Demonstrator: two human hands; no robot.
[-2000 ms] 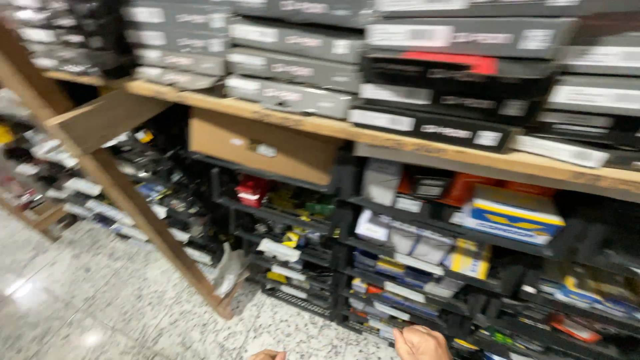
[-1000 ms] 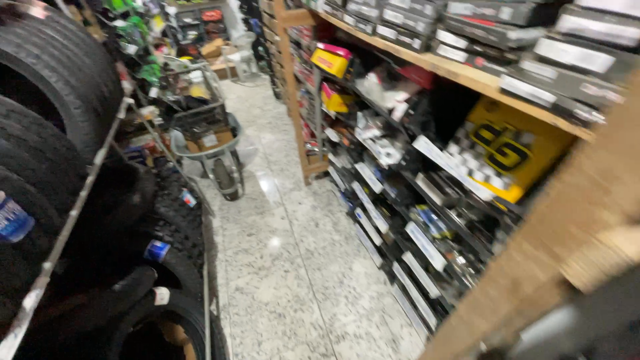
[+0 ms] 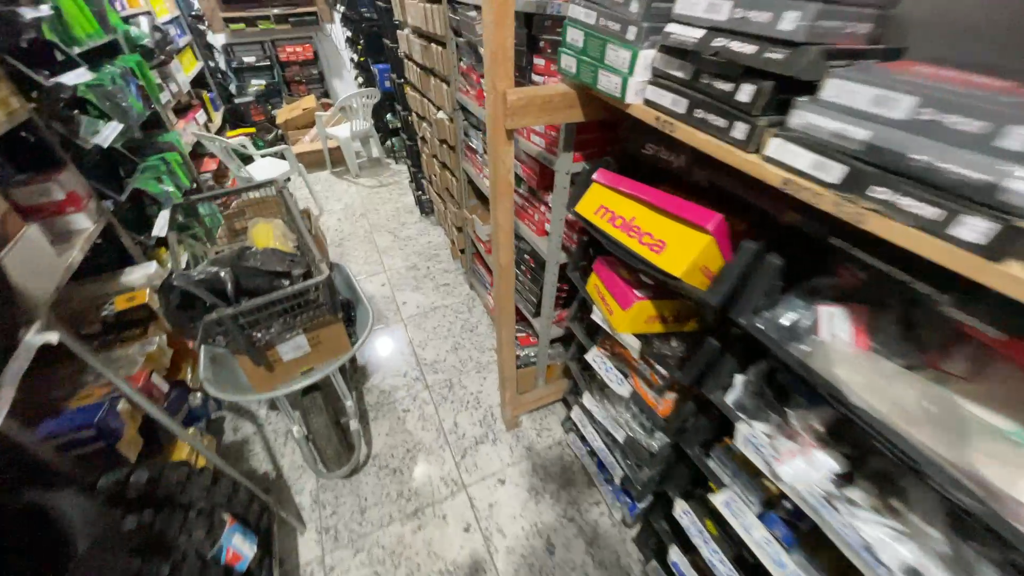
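Observation:
Neither my left hand nor my right hand shows in the present view, so what they hold cannot be seen. A metal wheelbarrow [image 3: 284, 376] stands in the aisle at left of centre, bearing a crate [image 3: 264, 308] with black plastic-wrapped goods and a brown cardboard piece [image 3: 300, 356]. To the right, two yellow and pink Moleca boxes [image 3: 652, 228] sit in black bins, one above the other. Gray and black flat boxes [image 3: 904, 136] are stacked on the wooden shelf [image 3: 800, 188] above them.
A wooden post [image 3: 504, 240] rises beside the speckled tile floor [image 3: 424, 448]. Farther back are white plastic chairs [image 3: 352, 128] and open cardboard boxes [image 3: 308, 132]. Shelves with green-packed goods [image 3: 152, 172] line the left side, above dark tires or similar goods at bottom left.
The view has swung from the shelf bins to the aisle, and the wheelbarrow now appears larger. Fingers of both hands showed at the bottom edge two seconds ago; they are now out of view.

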